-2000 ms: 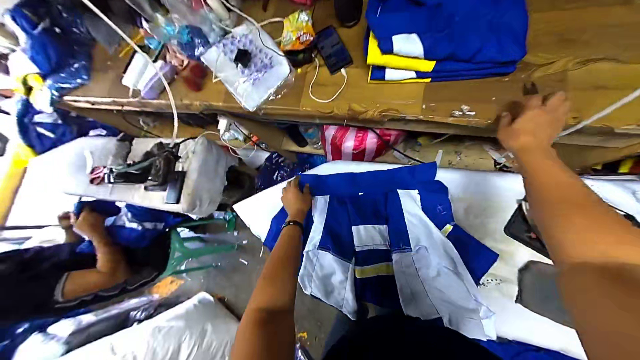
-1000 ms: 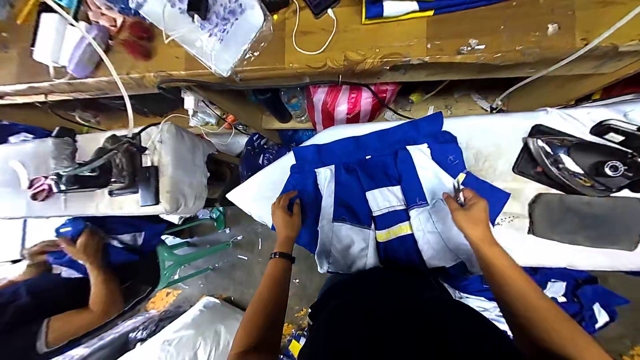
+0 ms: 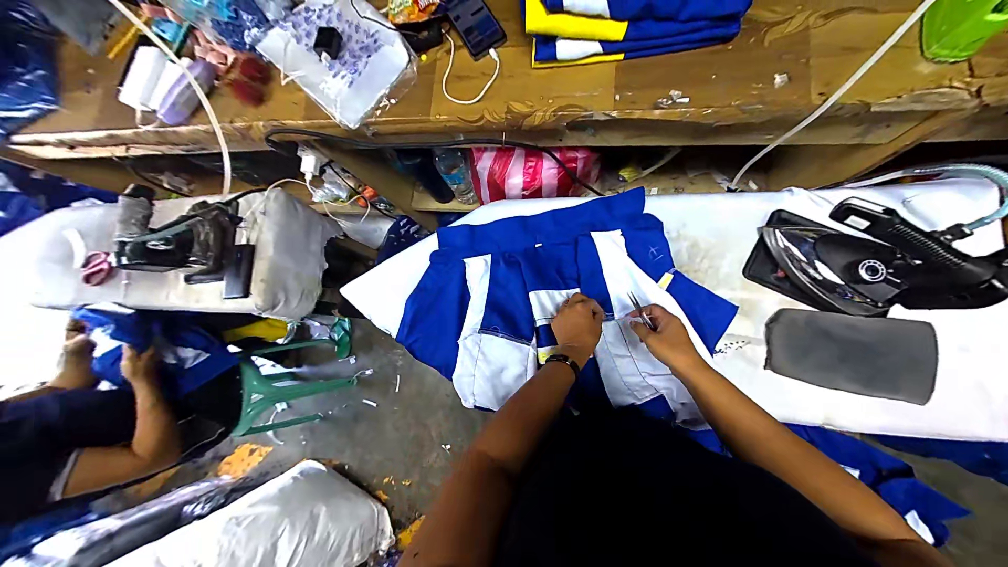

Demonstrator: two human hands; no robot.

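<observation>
A blue and white garment piece with yellow parts (image 3: 504,303) lies spread on the white padded ironing board (image 3: 701,213). My left hand (image 3: 579,323) has its fingers closed on the fabric near the middle, at the edge of a white panel. Just right of it, my right hand (image 3: 660,335) holds small metal thread snips (image 3: 642,309), their points directed up and left over a white panel. A black steam iron (image 3: 874,264) rests on a dark stand at the board's right, above a gray pad (image 3: 852,354).
Folded blue and yellow garments (image 3: 638,31), a phone (image 3: 475,27) and a plastic-wrapped packet (image 3: 339,59) are on the wooden table (image 3: 693,87). Another board (image 3: 287,236) holds a second iron. A co-worker (image 3: 94,425) handles blue fabric at the left, near a green stool (image 3: 264,390).
My left hand has moved right, from the garment's left side to its middle. My right hand was on the wooden table, then came to the garment's right side, and is now nearer the left hand.
</observation>
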